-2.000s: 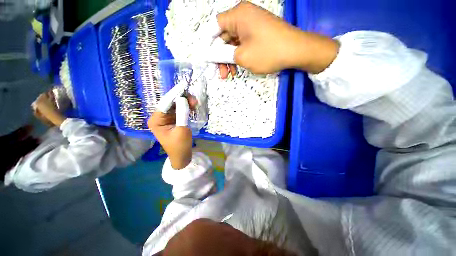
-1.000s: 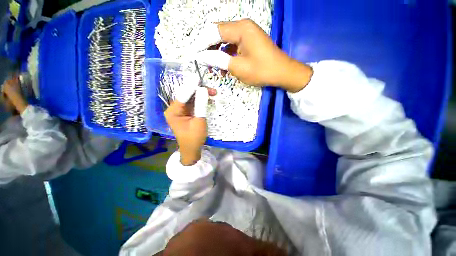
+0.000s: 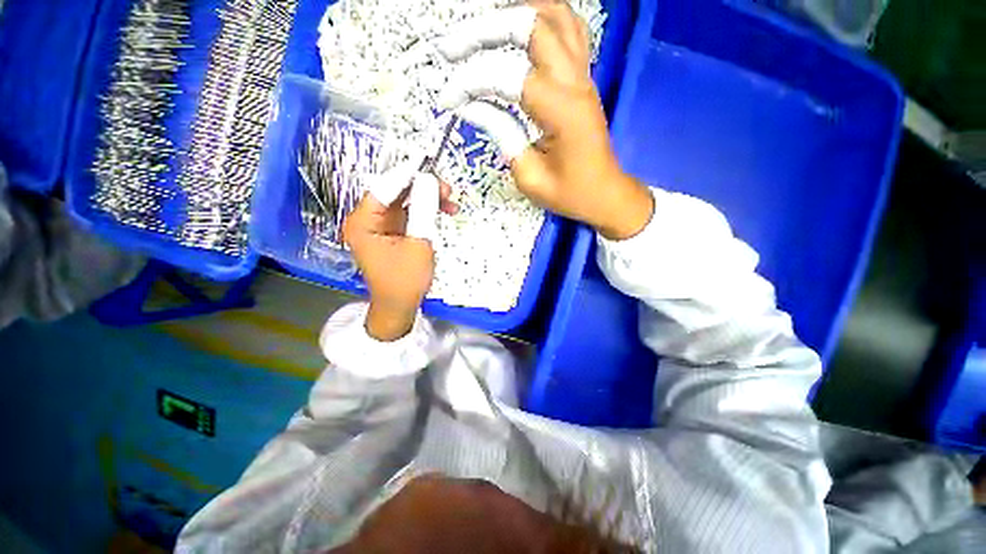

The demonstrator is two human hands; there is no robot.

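My left hand, with white finger cots, pinches a thin dark metal shaft between thumb and fingertip; the shaft points up over the heap. My right hand, also in cots, is just right of the shaft, fingers spread and curved over the heap; whether its fingertips hold a small part cannot be told. White plastic parts lie heaped in the middle blue tray. A clear plastic box with loose shafts sits on the tray's near left corner.
A blue tray at left holds two columns of assembled pieces. Another blue tray lies at right, a further one far left. Another person's sleeve shows at the left edge. A blue-green floor with yellow lines shows below.
The view has shifted, so the trays sit further left. My left hand has left the clear box's loose shafts and holds a shaft over the heap. My right hand's fingers have spread.
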